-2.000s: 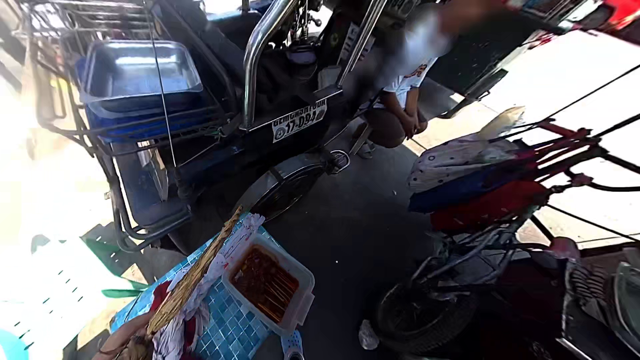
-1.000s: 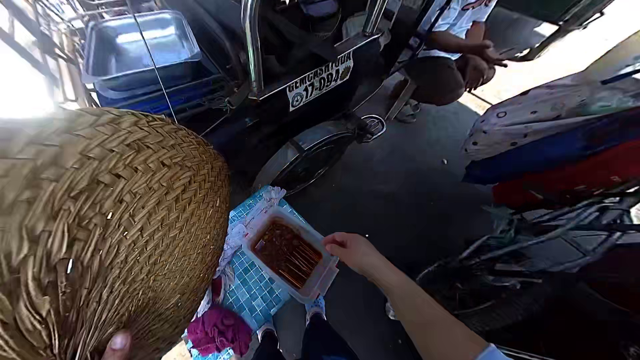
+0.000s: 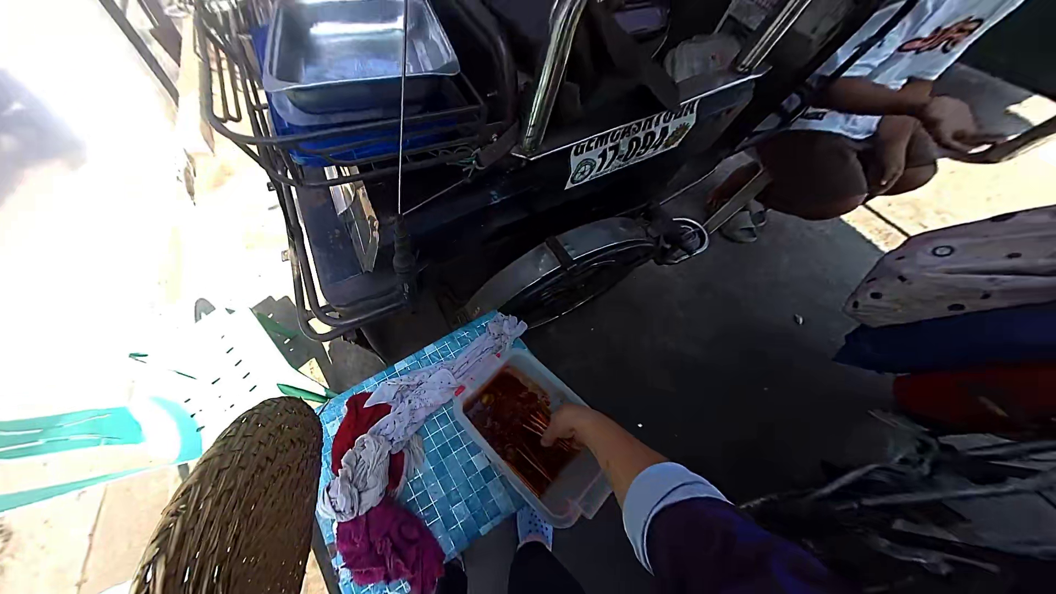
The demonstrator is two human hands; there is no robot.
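Note:
My right hand [image 3: 568, 425] reaches into a clear plastic container [image 3: 569, 516] and has its fingers closed on thin wooden skewers [image 3: 536, 425]. The skewers lie in a dark red-brown sauce or marinade [image 3: 507, 404] with pieces in it. Under the container is a small table with a blue tile-patterned top [image 3: 454, 478]. Beside it on the tabletop lie a twisted whitish cloth [image 3: 412, 400], a red cloth [image 3: 351, 425] and a magenta cloth [image 3: 392, 544]. A woven fan [image 3: 239, 503] stands at the lower left; my left hand is out of view.
A dark tricycle sidecar bearing writing [image 3: 631, 144] stands ahead, with a metal tray [image 3: 359, 45] on its rack and a wheel [image 3: 577, 272] near the table. A person [image 3: 858, 132] sits at the upper right. Hanging cloths [image 3: 965, 264] and a bicycle-like frame are on the right.
My right hand has gone from the container's edge into it and onto the skewers. The woven fan has moved down and left, uncovering the table, and my left thumb has left the view.

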